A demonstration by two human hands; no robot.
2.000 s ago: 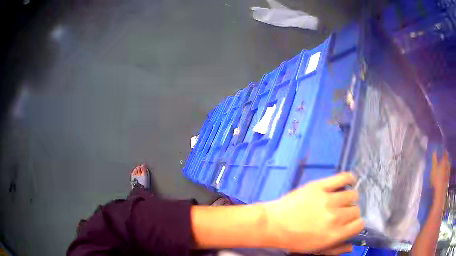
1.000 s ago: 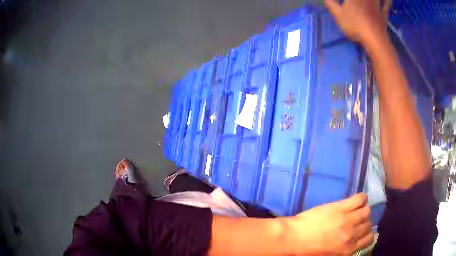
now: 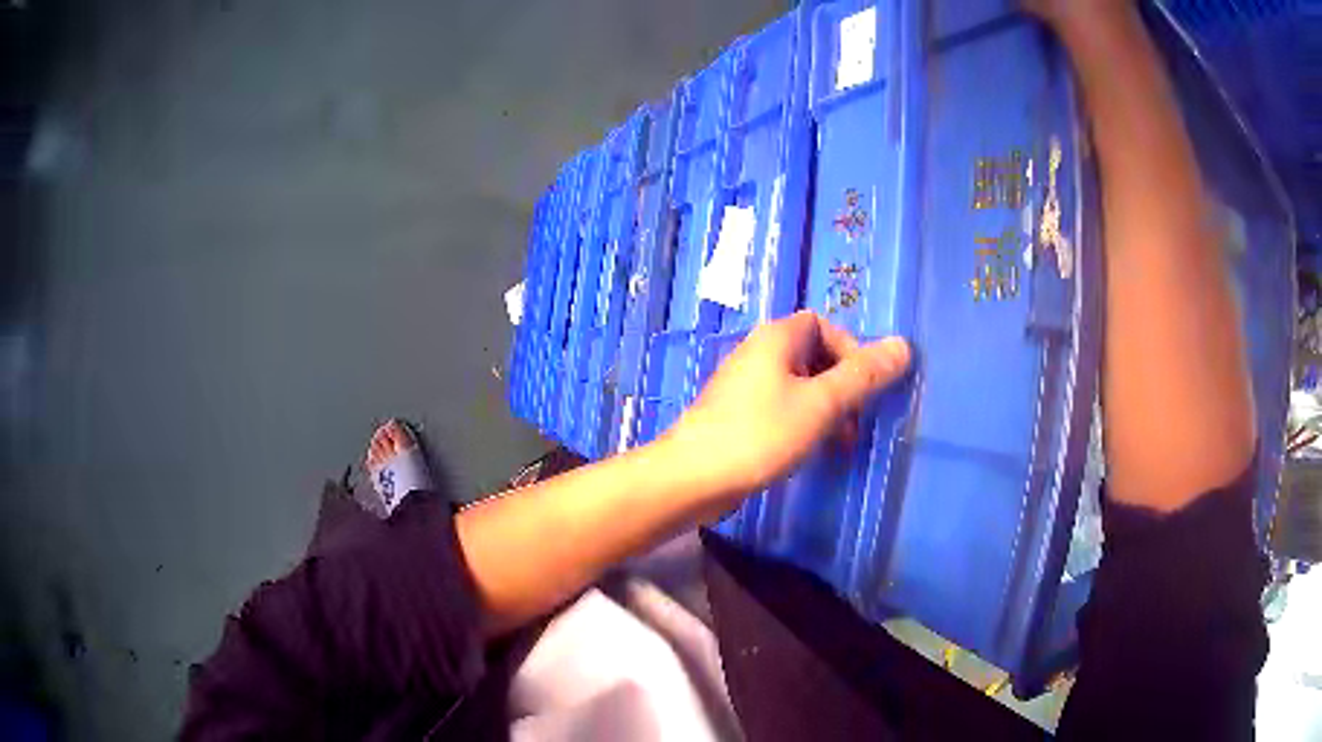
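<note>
A stack of blue ribbed crates (image 3: 855, 493) leans across the middle of the view, with the top crate (image 3: 971, 435) at the right. My left hand (image 3: 797, 392) is on the stack's near side, its fingertips bent onto the ridge at the lower edge of the top crate. My right arm reaches across the top crate's opening. My right hand (image 3: 1080, 12) is at the crate's far end, mostly cut off by the top edge of the picture, so its fingers are hidden. A strip of pale liner shows inside the crate beside my right forearm.
White labels (image 3: 728, 258) are on the crate sides. Grey floor (image 3: 290, 218) lies left of the stack. My sandalled foot (image 3: 395, 461) is at the lower left, close to the stack. More blue plastic is at the top right, and blurred pale items are at the right edge.
My left hand has moved from the top crate's upper rim down to the ridge below it. My right hand first went to the crate's far end, then partly out of view. The stack appears more side-on.
</note>
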